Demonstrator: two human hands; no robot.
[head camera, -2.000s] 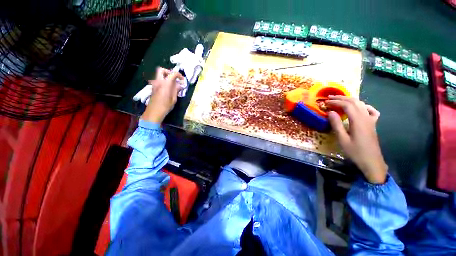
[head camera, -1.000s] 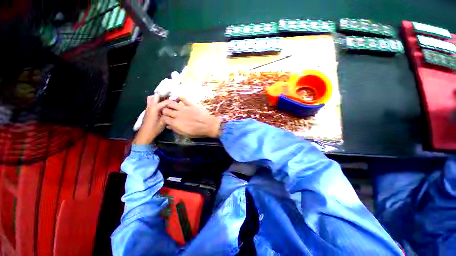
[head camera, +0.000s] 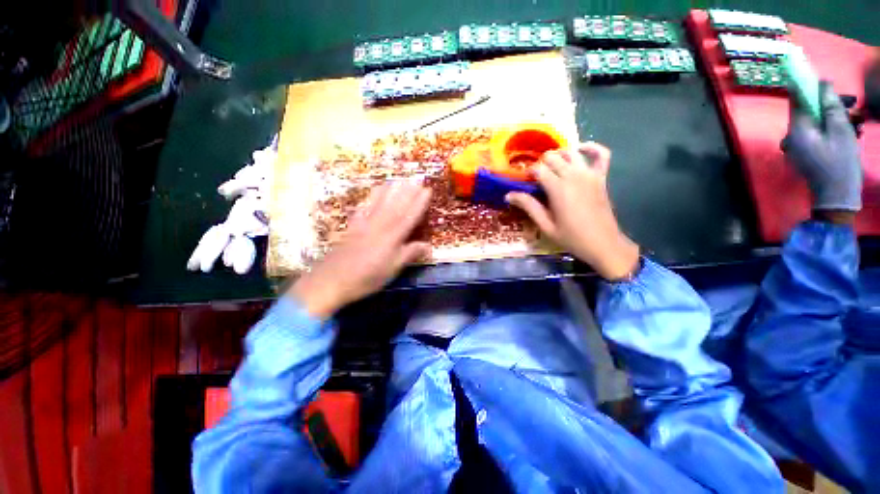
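Note:
An orange-yellow tape dispenser with a blue side (head camera: 497, 187) stands on the tan cardboard (head camera: 318, 116), among a mass of red-brown scraps (head camera: 463, 220). My right hand (head camera: 574, 198), bare, is at the dispenser's right end, its fingers on the rim and its thumb by the blue side. My left hand (head camera: 371, 236), bare, is over the scraps left of the dispenser, fingers extended and nothing seen in it; its palm side is hidden. Thin tweezers (head camera: 453, 113) lie behind the dispenser. A pale-topped PCB panel (head camera: 417, 83) lies at the cardboard's back edge.
Several green PCB panels (head camera: 511, 37) line the back. White gloves (head camera: 241, 217) lie left of the cardboard. At right, a neighbour's gloved hand (head camera: 828, 159) holds a green board above a red pad (head camera: 762, 135). A black-edged bin with red lining (head camera: 338, 425) is beside my lap.
My hands were together at the white gloves a second ago. My right hand has returned to the dispenser; my left has moved right over the scraps. The view has shifted, and a neighbour's hand has appeared.

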